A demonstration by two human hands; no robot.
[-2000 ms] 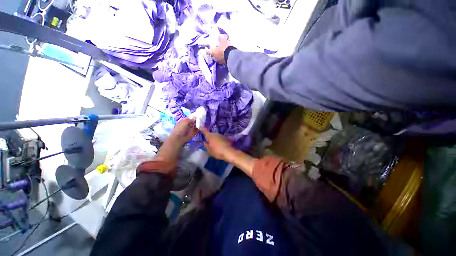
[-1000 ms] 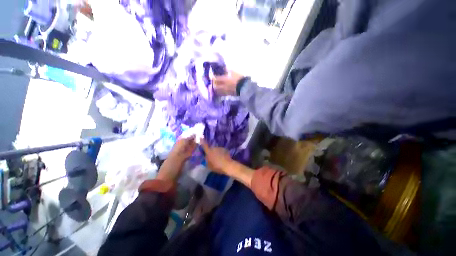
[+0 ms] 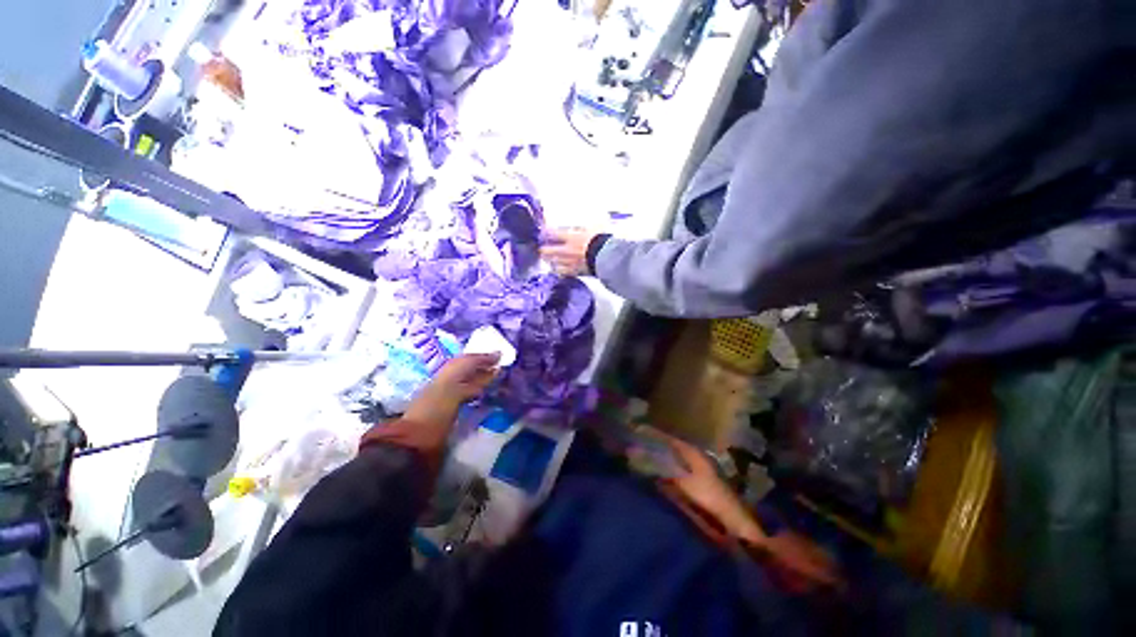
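Observation:
My left hand (image 3: 459,378) holds a small white piece (image 3: 491,345) between thumb and fingers, in front of the ruffled purple garment bundle (image 3: 498,299). The piece looks like folded fabric, washed out by glare. My right hand (image 3: 698,483) is low at the right of my lap, blurred, with its fingers stretched out; whether it holds anything cannot be told. The purple bundle hangs over the near edge of the white table.
Another person's hand (image 3: 567,251) touches the bundle, with a grey sleeve (image 3: 698,268) across the upper right. Grey thread cones (image 3: 197,426) stand at left. A yellow basket (image 3: 740,342) and a clear plastic bag (image 3: 860,417) lie at right. A stack of pale pieces (image 3: 299,187) lies behind.
My right hand has left the white piece and moved right and down towards my lap. My left hand still holds the piece. The other person's hand has moved lower along the bundle, and the view has shifted.

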